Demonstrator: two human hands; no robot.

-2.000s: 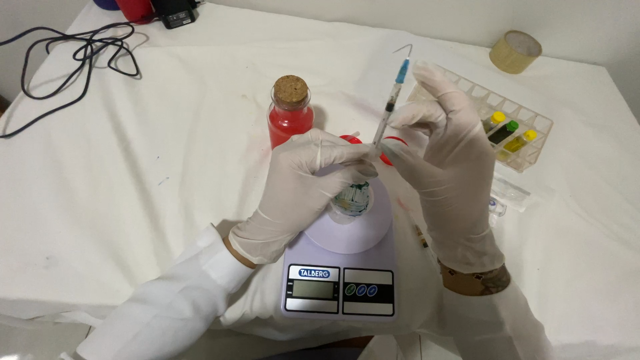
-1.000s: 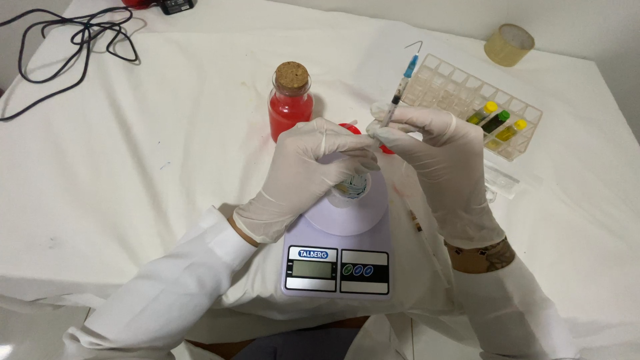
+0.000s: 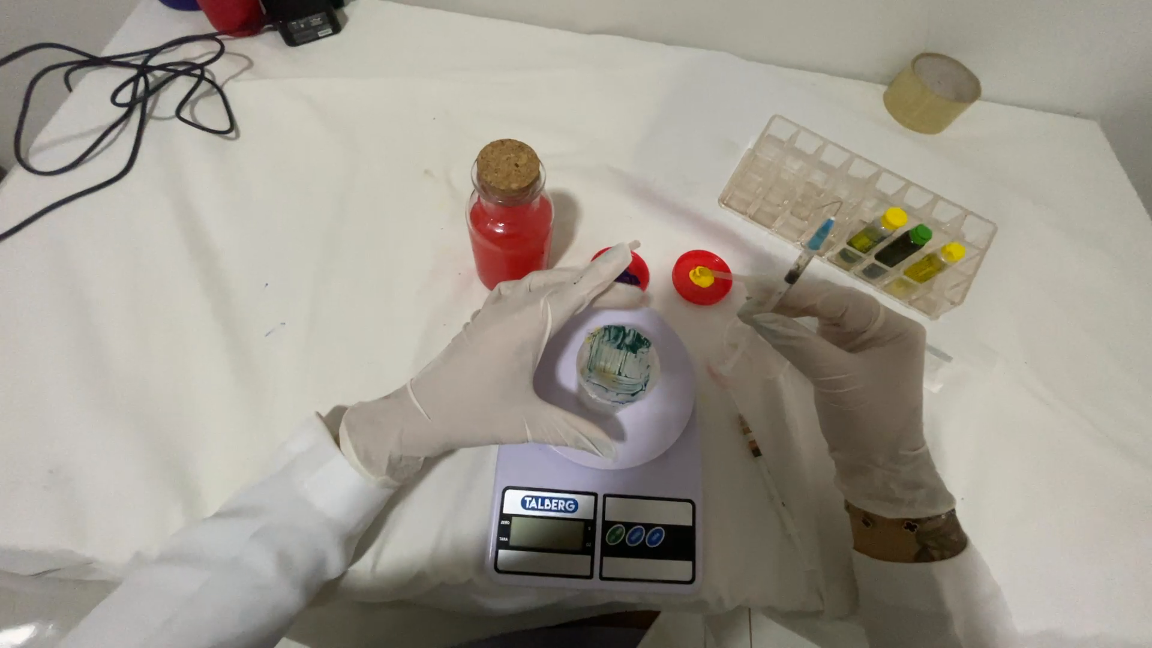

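Note:
My gloved left hand is spread around the left side of a small clear cup smeared with dark green, its thumb and fingers apart. That cup sits on the round platform of a lilac Talberg kitchen scale. In my gloved right hand is a small syringe with a blue needle hub, its bent needle pointing up. Just left of the right fingertips lies a red cap holding a yellow blob. A second red cap with something dark purple is partly hidden behind my left fingers.
A corked glass bottle of red contents stands behind the left hand. At the right, a clear plastic rack holds capped vials. A tape roll, black cable and a thin marked stick also lie on the white cloth.
My hands have moved apart; they were together over the cup. The left has opened around the cup, and the right has moved right with the syringe. Both red caps now show more.

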